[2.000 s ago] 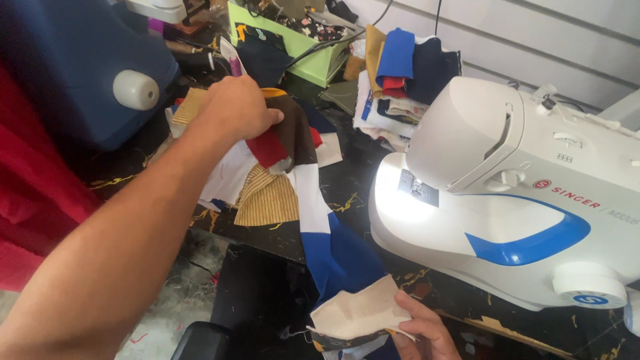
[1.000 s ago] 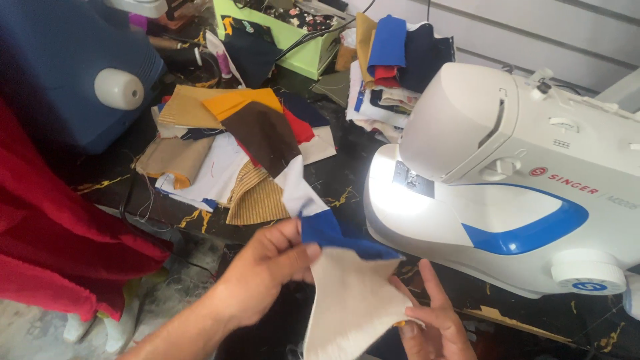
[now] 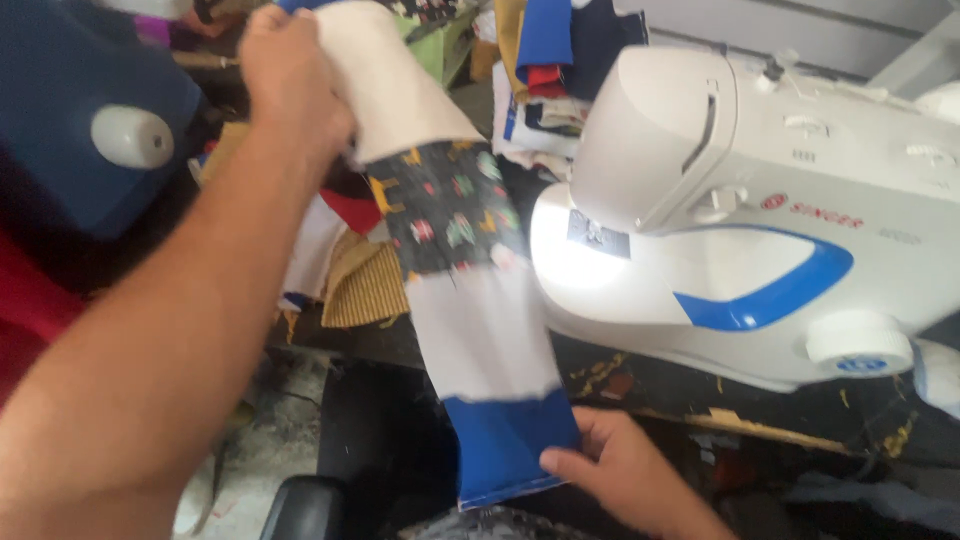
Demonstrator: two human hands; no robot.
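A long strip of joined fabric pieces (image 3: 480, 330) stretches between my hands: cream at the top, then a dark printed piece, white, and blue at the lower end. My left hand (image 3: 296, 82) grips the cream end, raised at the upper left. At the bottom, my right hand (image 3: 600, 461) holds the edge of the blue piece between thumb and fingers. To the right of the strip stands a white and blue Singer sewing machine (image 3: 750, 195), its lamp lit over the needle plate. Behind the strip lie fabric scraps, including a yellow striped piece (image 3: 367, 281), partly hidden.
Folded fabrics (image 3: 544, 45) are stacked behind the machine, near a green box (image 3: 442, 49). A dark blue machine housing with a white knob (image 3: 131, 136) stands at the left. Red cloth (image 3: 37, 307) hangs at the left edge. A black chair part (image 3: 304, 506) is below.
My left hand has moved up and away with the cream end, and the strip is now drawn out lengthwise, showing the dark printed piece. My right hand now holds a blue piece.
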